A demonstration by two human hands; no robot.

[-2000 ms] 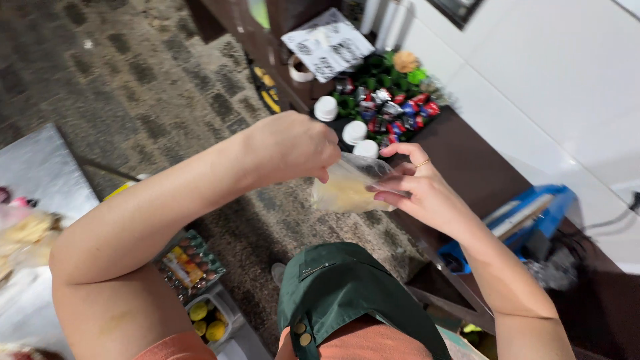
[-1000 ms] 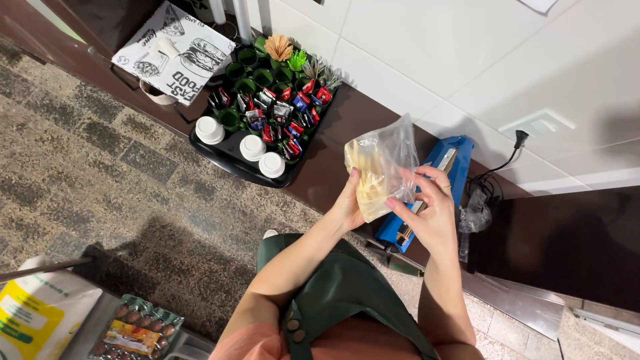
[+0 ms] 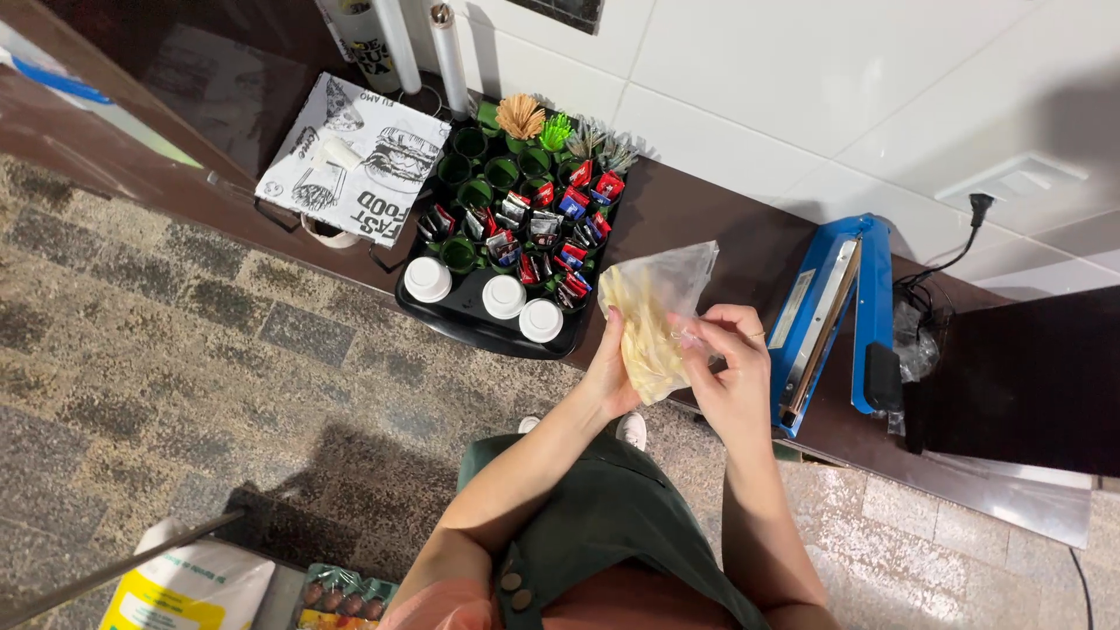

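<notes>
A clear plastic bag [image 3: 652,328] of pale yellow strips, perhaps cut potatoes, is held in front of me over the counter edge. My left hand [image 3: 612,372] grips it from the left, thumb on the front. The fingers of my right hand [image 3: 726,363] pinch the plastic at the bag's right side. Just right of that hand stands a blue impulse heat sealer [image 3: 827,324], its arm raised from the sealing bar. To the left of the bag, a black tray [image 3: 468,328] bears green cups with sachets and several white-lidded cups.
The dark brown counter [image 3: 691,206] runs along a white tiled wall. A printed paper-covered box [image 3: 350,157] stands left of the tray. A cable runs from the sealer area to a wall socket [image 3: 1011,179]. Behind me at lower left are a metal rod [image 3: 131,569] and a white-yellow package [image 3: 197,582].
The view has swung strongly toward the counter and sealer. Two seconds ago my left hand was raised at the bag's top; now it supports the bag's left side. Both hands still hold the bag.
</notes>
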